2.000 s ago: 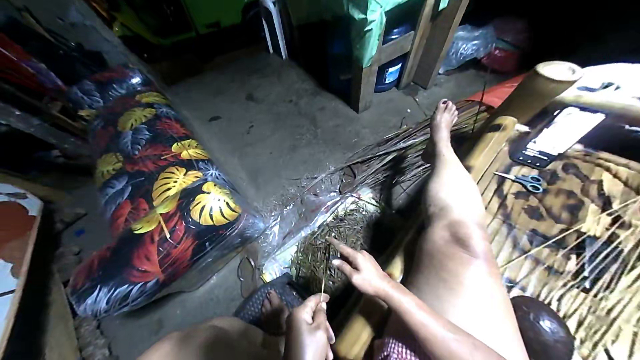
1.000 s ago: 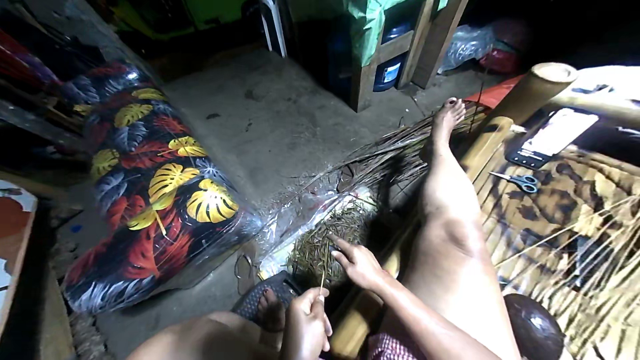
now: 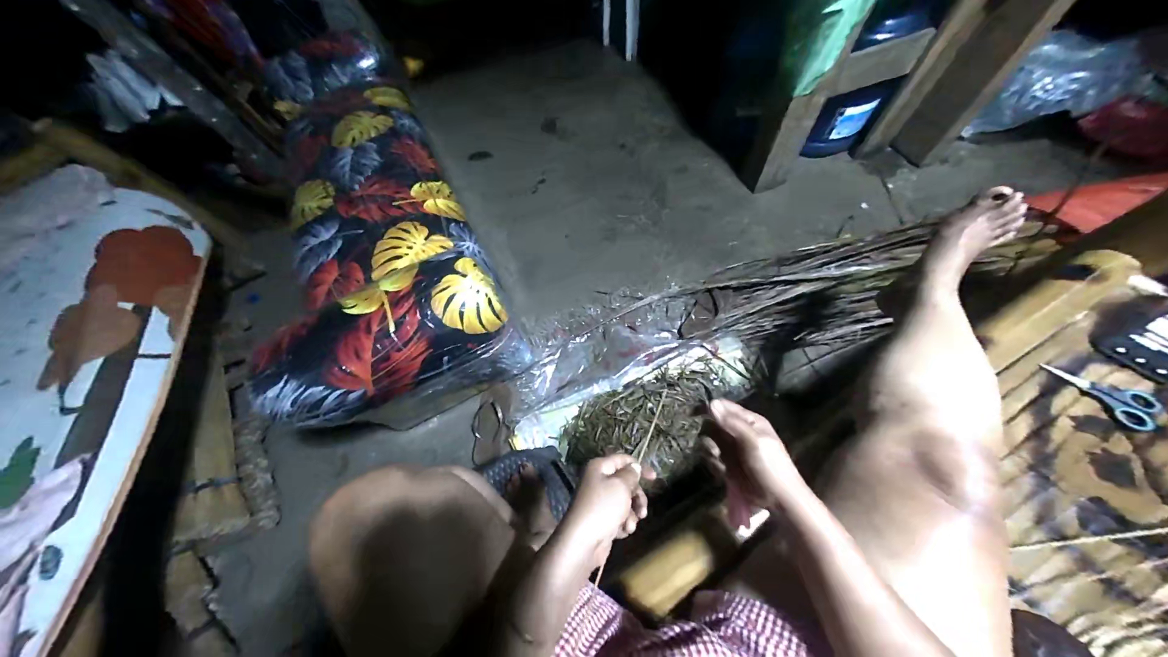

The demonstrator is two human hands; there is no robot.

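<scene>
My left hand [image 3: 610, 497] is closed on a thin, pale plant strip [image 3: 653, 427], whose upper end sticks up past the fingers and whose lower end shows below the wrist. To its right, my right hand [image 3: 744, 456] hovers with bent fingers; a pinkish thing shows under its palm, and whether the fingers hold it is unclear. Beneath and beyond both hands lies a heap of dry plant scraps [image 3: 630, 415] on a plastic sheet [image 3: 584, 351]. Long dry stalks [image 3: 821, 274] lie on the floor behind the heap.
Scissors [image 3: 1109, 397] and a dark phone-like device [image 3: 1141, 338] lie on the bamboo seat [image 3: 1058, 301] at right. A leaf-patterned, plastic-wrapped cushion [image 3: 392, 255] is at left, beside a painted board [image 3: 119, 301]. A wooden post [image 3: 776, 146] stands ahead. My bare foot [image 3: 985, 219] extends over the stalks.
The view has swung left, bringing more of the painted board into sight. My right hand has drawn back from over the scrap heap. The left hand still holds the strip.
</scene>
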